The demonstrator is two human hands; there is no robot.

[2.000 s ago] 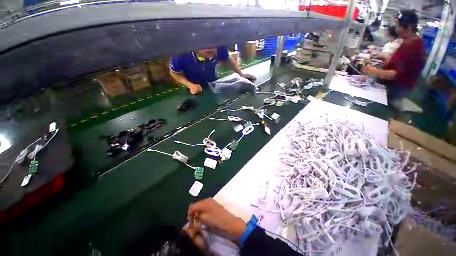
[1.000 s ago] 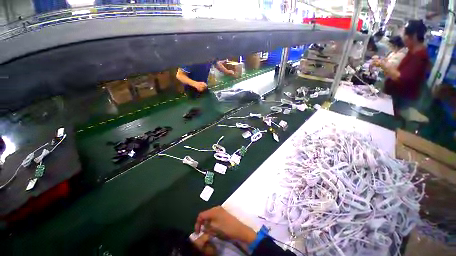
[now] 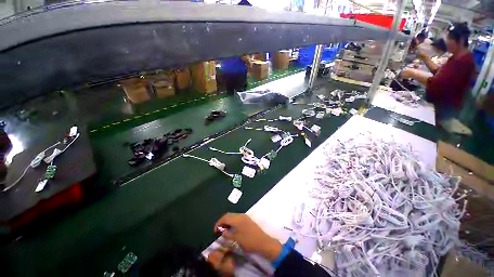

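Note:
My right hand (image 3: 246,233), with a blue band at the wrist, is at the bottom centre. Its fingertips are pinched on a small pale and dark part (image 3: 222,229), too blurred to name. My left hand (image 3: 219,261) is just below, partly hidden by dark hair and cut off by the lower edge; its grip is unclear. A blurred whitish strip lies between and below the hands. A large tangled pile of white cable leads (image 3: 379,200) lies to the right on the white sheet (image 3: 273,208).
Cable leads with green circuit boards (image 3: 237,180) and white pieces (image 3: 234,195) lie on the green belt (image 3: 162,211). Black parts (image 3: 154,146) lie across it. A sample unit (image 3: 50,172) is at left, loose green boards (image 3: 127,262) at bottom left. An overhead rail (image 3: 216,40) crosses above. A person (image 3: 452,76) works at right.
The view has shifted, so belt items sit further right and higher. Loose green boards now show at bottom left. My right fingertips have lifted slightly from my left hand. The person across the belt is mostly hidden.

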